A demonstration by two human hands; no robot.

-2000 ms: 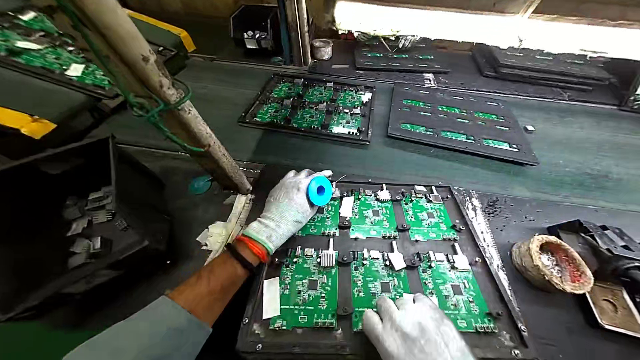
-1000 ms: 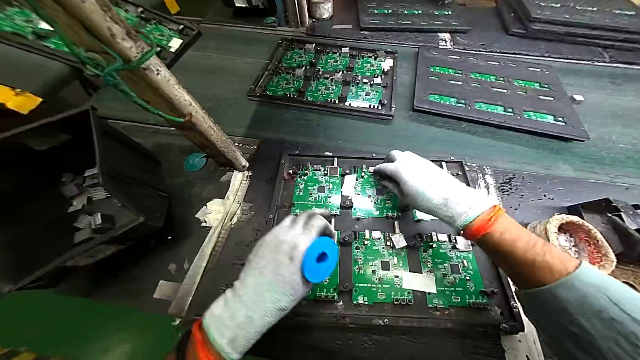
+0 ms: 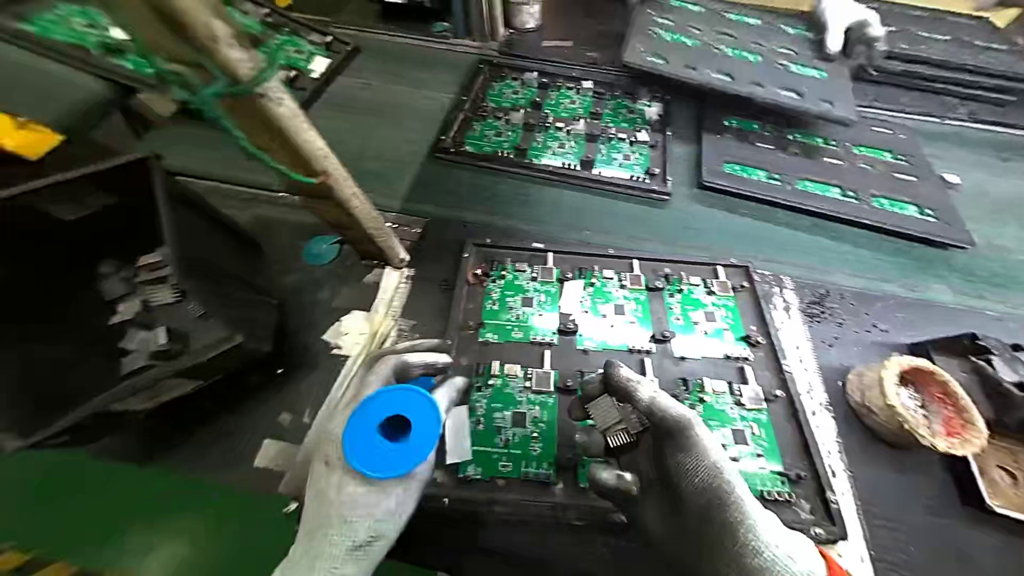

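Observation:
My gloved left hand (image 3: pixel 376 464) grips a blue plastic spool (image 3: pixel 392 432) at the lower left edge of a black tray (image 3: pixel 612 254) of green circuit boards (image 3: pixel 520 416). Over the tray's lower middle, my gloved right hand (image 3: pixel 672 448) holds several small finned metal pieces (image 3: pixel 614 418) between thumb and fingers, partly covering one board. The boards lie in two rows, each with a square metal part at its top edge. A white strip (image 3: pixel 458 434) is beside my left fingers, and another (image 3: pixel 571 297) lies between two upper boards.
Behind are a second board tray (image 3: pixel 556 172) and a slotted black cover plate (image 3: pixel 832 192). Another person's gloved hand (image 3: pixel 850 28) touches a similar plate (image 3: pixel 728 60). A black bin (image 3: pixel 192 320) and slanted pole (image 3: pixel 296 128) stand left; a crusted round pot (image 3: pixel 920 404) sits right.
My right hand has moved down from the upper boards and now shows finned pieces in it. My left hand has moved left with the spool. Another person's hand and a raised plate have appeared at the back.

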